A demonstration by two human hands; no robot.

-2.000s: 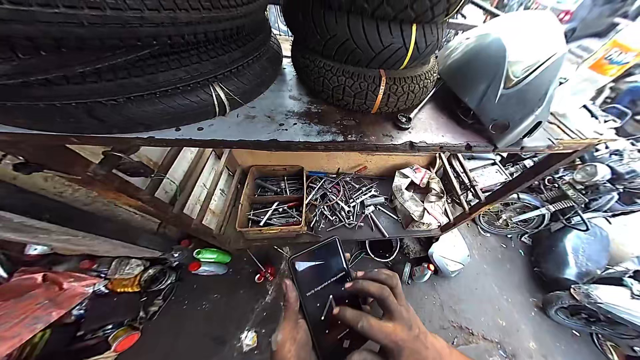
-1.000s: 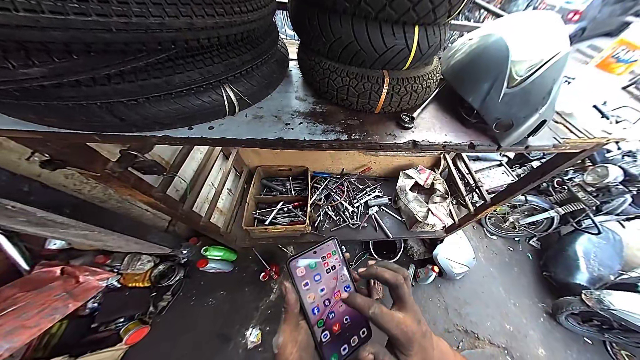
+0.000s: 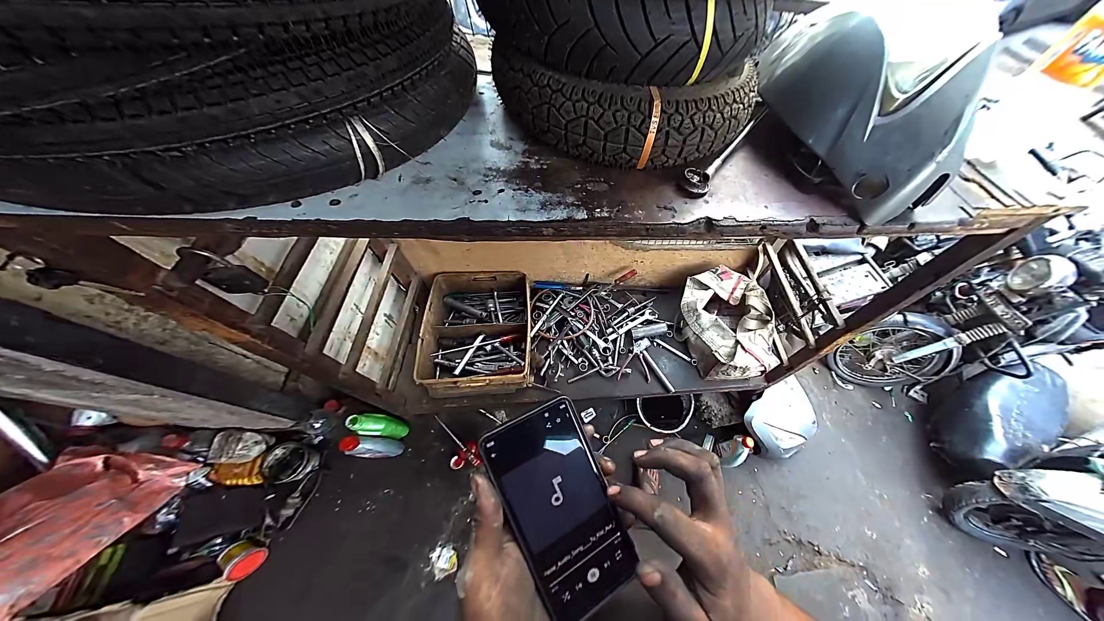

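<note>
A smartphone (image 3: 552, 500) lies upright and slightly tilted in my left hand (image 3: 496, 556), whose thumb rests along its left edge. The dark screen shows a music player with a note symbol and playback controls. My right hand (image 3: 703, 535) is at the phone's right side, fingers spread and bent, the index fingertip close to the screen edge; whether it touches cannot be told. Beyond the phone, a wooden box (image 3: 473, 386) of sockets and hand tools stands on the lower shelf, beside a heap of loose wrenches (image 3: 599, 332).
Motorcycle tires (image 3: 621, 121) and a grey scooter body panel (image 3: 828, 103) lie on the metal-topped bench (image 3: 466, 194). A crumpled sack (image 3: 729, 323) sits on the shelf. Bottles (image 3: 377, 425) and a black bucket (image 3: 665, 414) stand below. Parked motorcycles (image 3: 897, 349) are at the right.
The phone screen has gone from a dark page with text, through a home screen of app icons, to a music player. My right fingers have drawn from over the screen to its right edge.
</note>
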